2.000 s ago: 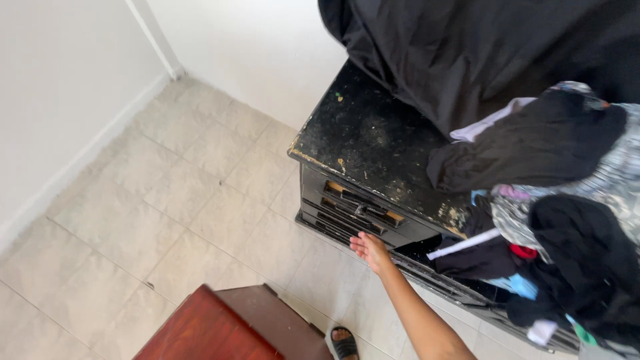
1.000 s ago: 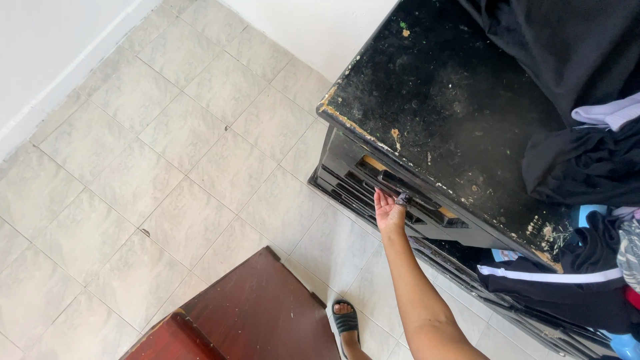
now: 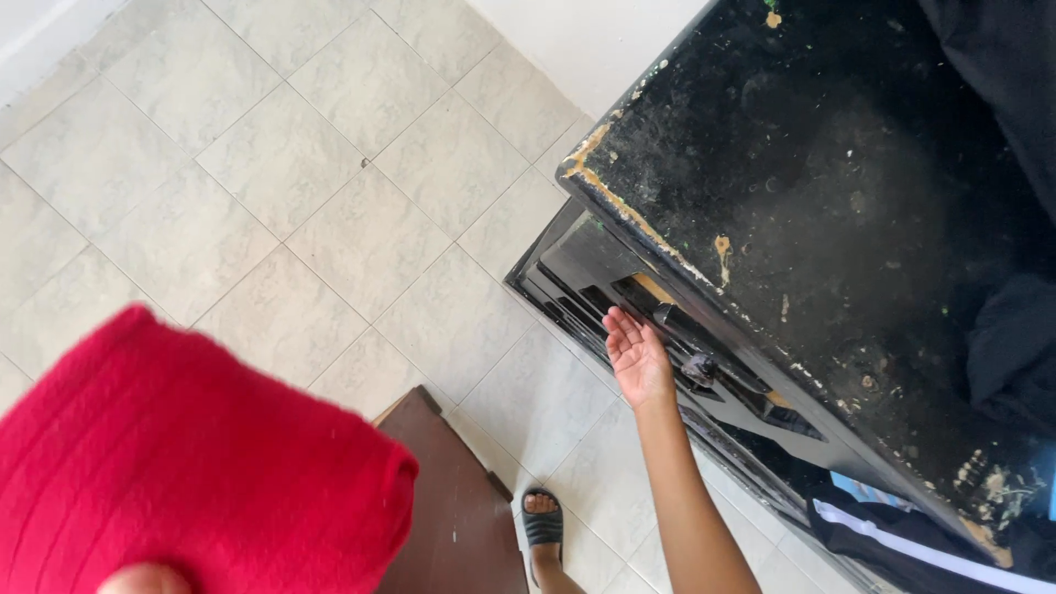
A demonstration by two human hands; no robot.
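A red folded cloth point(image 3: 206, 445) with a ribbed texture fills the lower left, close to the camera. Only a fingertip of my left hand point(image 3: 144, 580) shows at the bottom edge, against the cloth. My right hand point(image 3: 639, 355) is palm up with its fingers extended, beside the upper drawer front point(image 3: 602, 252) of a worn black dresser point(image 3: 784, 247). It holds nothing, and whether it touches the drawer is unclear. A dark handle point(image 3: 714, 346) lies just right of its fingers.
Black clothing with a white stripe point(image 3: 924, 544) hangs from a lower opening. Dark fabric point(image 3: 1015, 346) lies on the dresser top. A brown wooden piece of furniture point(image 3: 454, 495) stands at the bottom centre, beside a foot in a black slide sandal point(image 3: 542, 524). Floor tiles point(image 3: 289, 181) extend left.
The red cloth and my left fingertip have come into view at the lower left. My right hand has stayed near the drawer front. The view has shifted closer to the dresser's corner.
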